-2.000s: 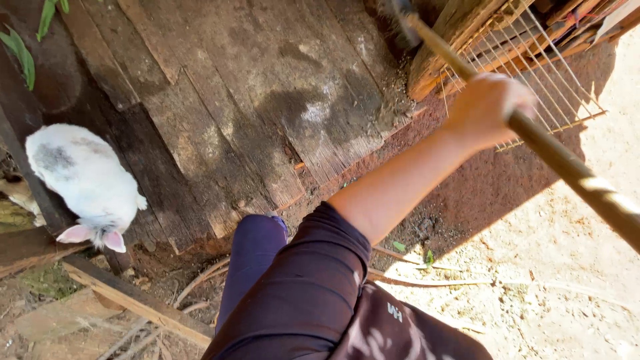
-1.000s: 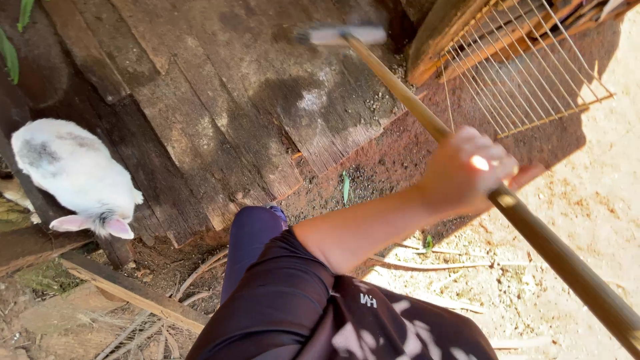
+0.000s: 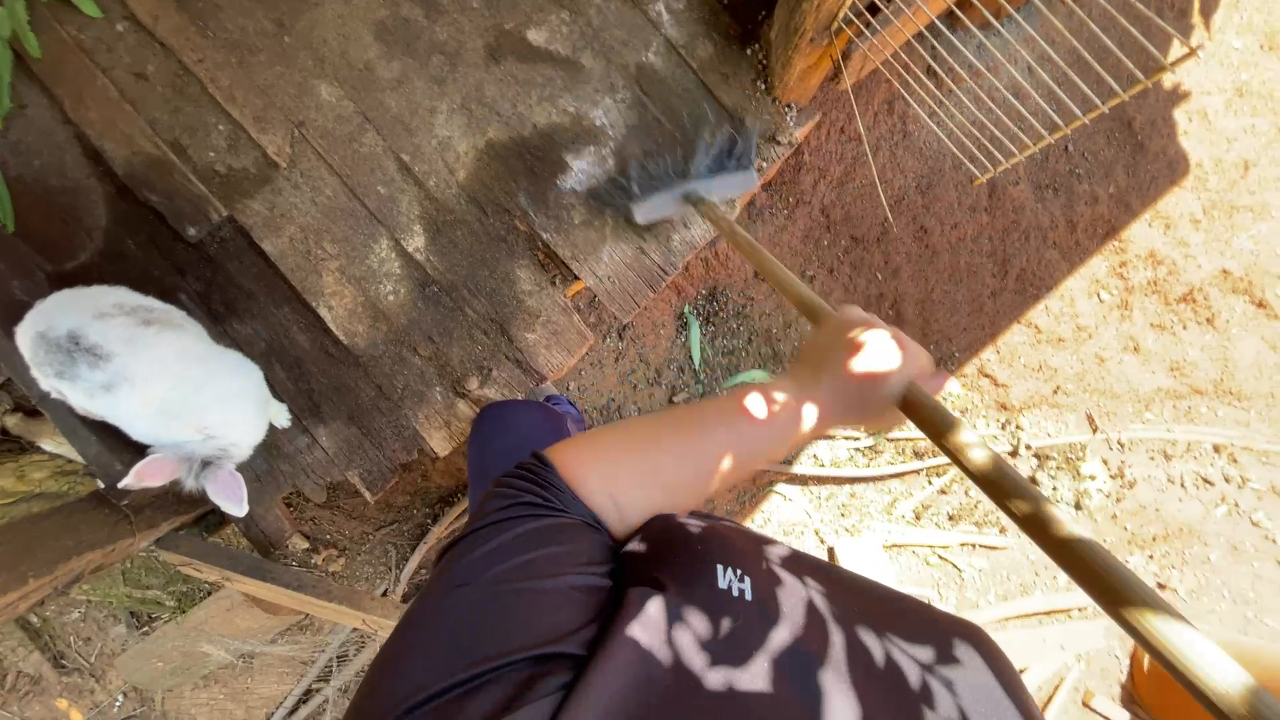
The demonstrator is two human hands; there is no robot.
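My left hand is closed around the wooden handle of a broom, about midway along its visible length. Beyond my fist, the broom's pale head lies over the plank platform, close to its right edge. The dark bristles are blurred and point away from me. A skin-coloured shape beside the handle at the lower right corner may be part of my right hand or arm; its fingers cannot be made out. On the platform's left side, a white rabbit with grey patches and pink ears faces the bottom of the view.
A metal wire rack juts out beside rough timber at the upper right. Wooden beams cross at the lower left. Green leaves lie on the dirt by the platform's ragged edge, and dry stalks lie near my arm.
The broom head has come back from the timber at the upper right toward me, along the platform's right edge. My left hand has moved closer to my body, still around the handle. The rabbit has stayed in place.
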